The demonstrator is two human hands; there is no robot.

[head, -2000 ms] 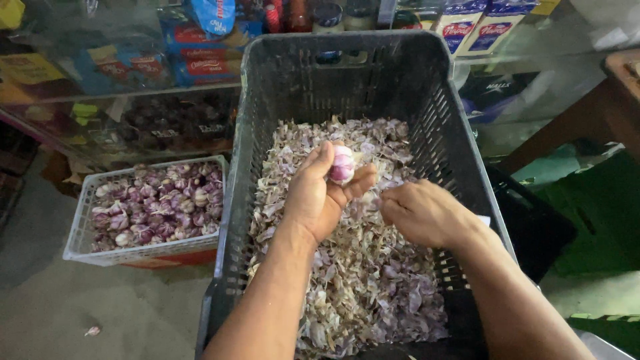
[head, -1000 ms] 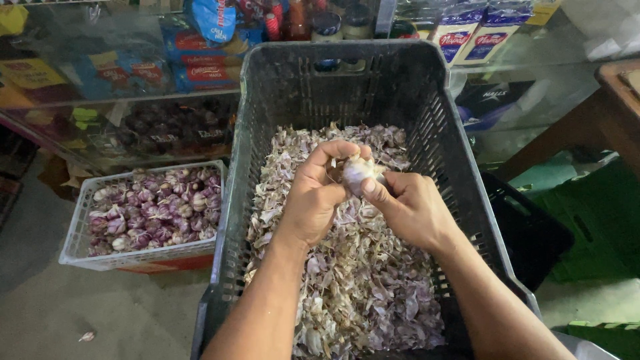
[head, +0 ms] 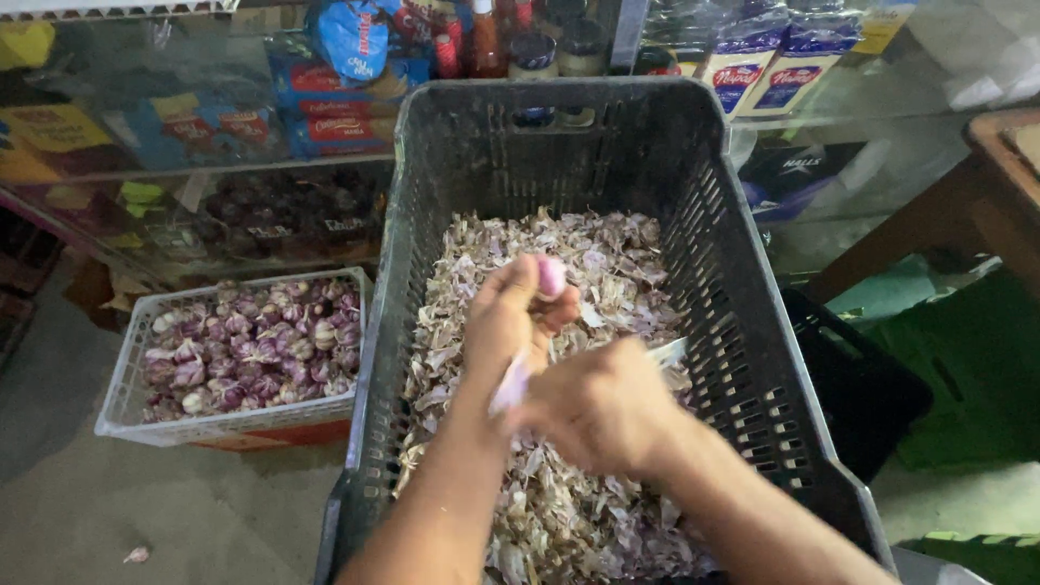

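My left hand (head: 520, 321) holds a purple-and-white garlic bulb (head: 551, 278) at its fingertips, over a black plastic crate (head: 780, 325). Close to its wrist, lower and to the right, my right hand (head: 605, 406) is blurred, with its fingers curled in. A loose piece of purple garlic skin (head: 510, 386) shows at the right fingertips; whether they pinch it is unclear. Out of the far side of that hand sticks a flat pale object (head: 668, 351), perhaps a blade, mostly hidden. Dry garlic skins (head: 561, 236) cover the crate's bottom.
Left of the crate, a white plastic crate (head: 122, 374) holds many purple garlic bulbs (head: 260, 349). Glass shelves with packaged goods (head: 341, 106) stand behind. A wooden table leg (head: 902, 236), a black crate (head: 861, 382) and a green crate (head: 967, 382) are at right.
One second ago both hands were together on a garlic bulb. My right hand has since come off it, down and nearer to me, while my left hand keeps a bulb.
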